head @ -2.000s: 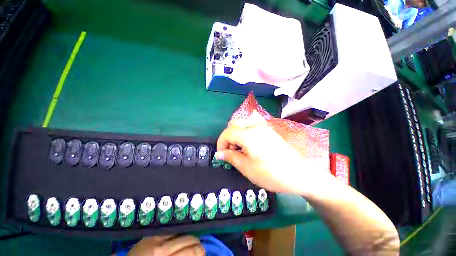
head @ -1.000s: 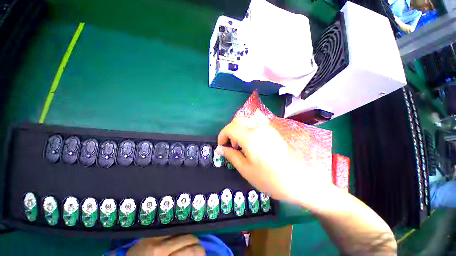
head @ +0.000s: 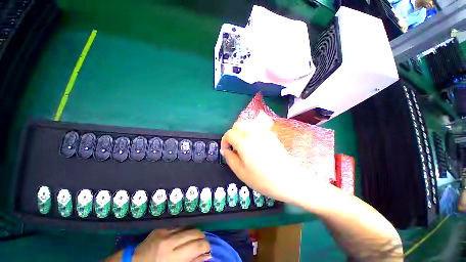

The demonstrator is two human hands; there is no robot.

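The black foam tray (head: 127,174) lies across the bench. Its near row holds several housings with green and white circuit boards (head: 120,203). Its far row shows several dark oval housings (head: 121,148) without green boards. My right hand (head: 255,153) is over the right end of the far row, with thumb and fingertips close together. It hides the slots beneath, and what the fingertips hold cannot be made out. My left hand (head: 176,245) is at the bottom edge in front of the tray, fingers curled, with a blue band on the wrist. Nothing clear shows in it.
Red bubble wrap (head: 306,146) lies under and right of my right arm, beside a red rolled bundle (head: 345,174). Behind stand a blue-and-white device (head: 232,53) and a white unit with a round black grille (head: 357,56). Stacked trays (head: 393,153) stand right. A cardboard box (head: 286,243) is below.
The green and white board seen at my right fingertips a second ago no longer shows. My left hand shows more, with its wrist band. The tray sits slightly further right and higher in view.
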